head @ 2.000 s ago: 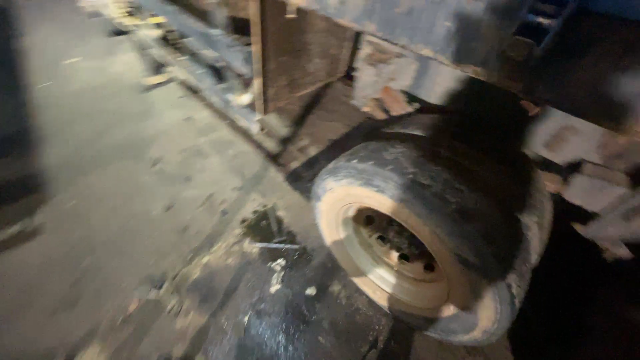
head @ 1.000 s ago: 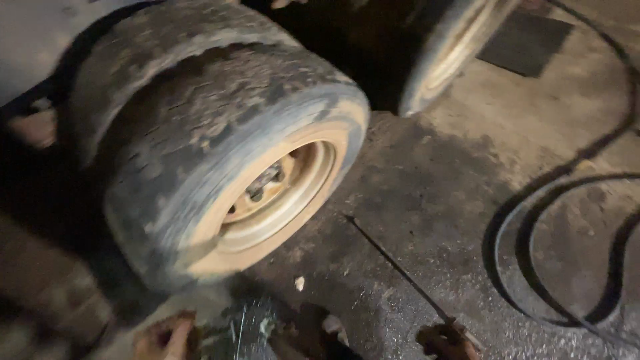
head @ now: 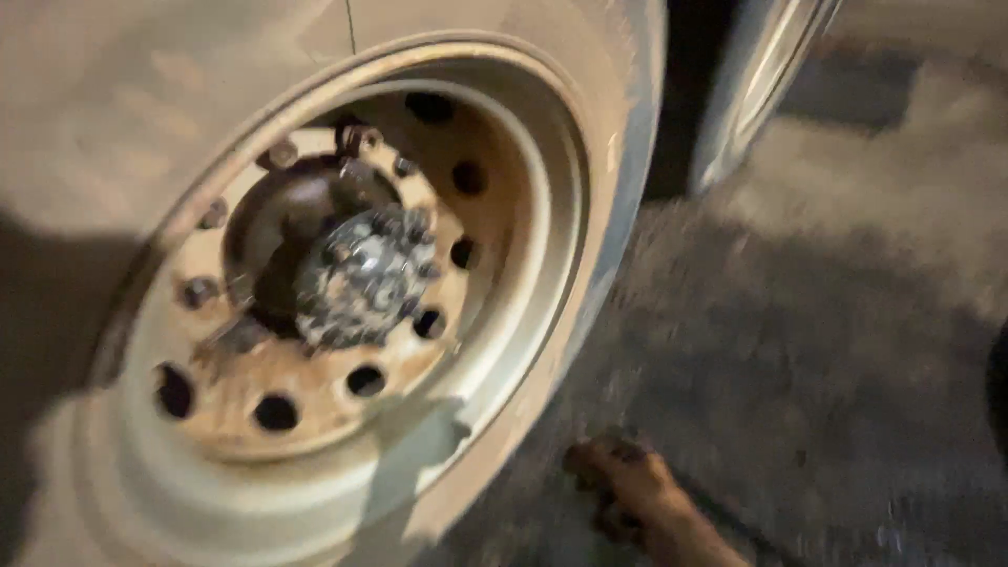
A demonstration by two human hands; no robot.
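Observation:
A dusty truck wheel rim [head: 520,315] fills the left and middle of the head view, with round holes around its disc. At its centre stands a greasy hub [head: 370,276], with studs and nuts on the ring around it. My right hand [head: 622,480] is low in view, right of the tyre [head: 504,465], over the dark ground. Its fingers are curled and blurred; whether they hold anything is unclear. A dark thin bar or line [head: 732,516] runs beside the wrist toward the bottom edge. My left hand is not in view.
Another wheel [head: 764,87] stands at the upper right, beyond a dark gap. Dark, stained ground [head: 787,315] lies right of the near tyre, with a dark flat patch [head: 850,87] farther back. A dark object cuts the right edge.
The view has moved much closer to the wheel. One second ago both hands showed low in the frame, the right one at the end of a long thin bar; now only the right hand shows.

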